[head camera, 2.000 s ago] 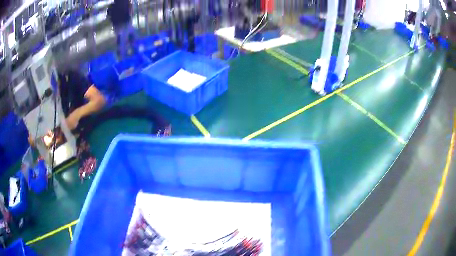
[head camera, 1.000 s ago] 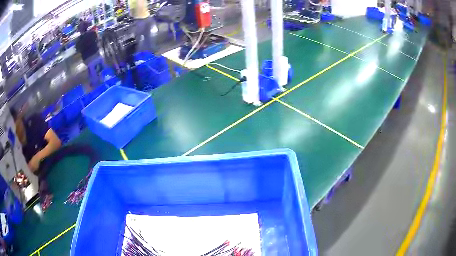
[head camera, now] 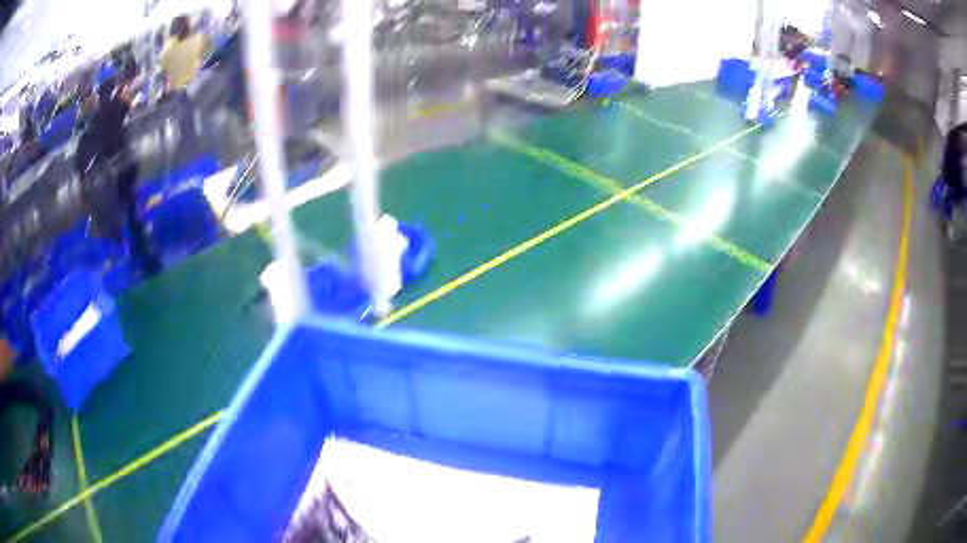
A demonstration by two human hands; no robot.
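A large blue tote [head camera: 498, 399] fills the bottom middle of the view, tilted a little and cut off by the lower edge. A white paper liner [head camera: 456, 490] lies flat in it. Dark short wire leads [head camera: 331, 518] lie on the paper, blurred and mostly cut off by the lower edge. Neither my left hand nor my right hand is in the picture.
A long green-topped bench [head camera: 467, 233] with yellow tape runs away to the upper right. Two white posts [head camera: 366, 159] stand on it beyond the tote. Another blue tote [head camera: 80, 345] with white paper is at the left. A grey aisle with a yellow line [head camera: 896, 308] runs along the right.
The bench, posts and other tote have shifted left in view, and more of the aisle's far end shows. The near tote stays in front of me. The coil at the left has almost left the picture.
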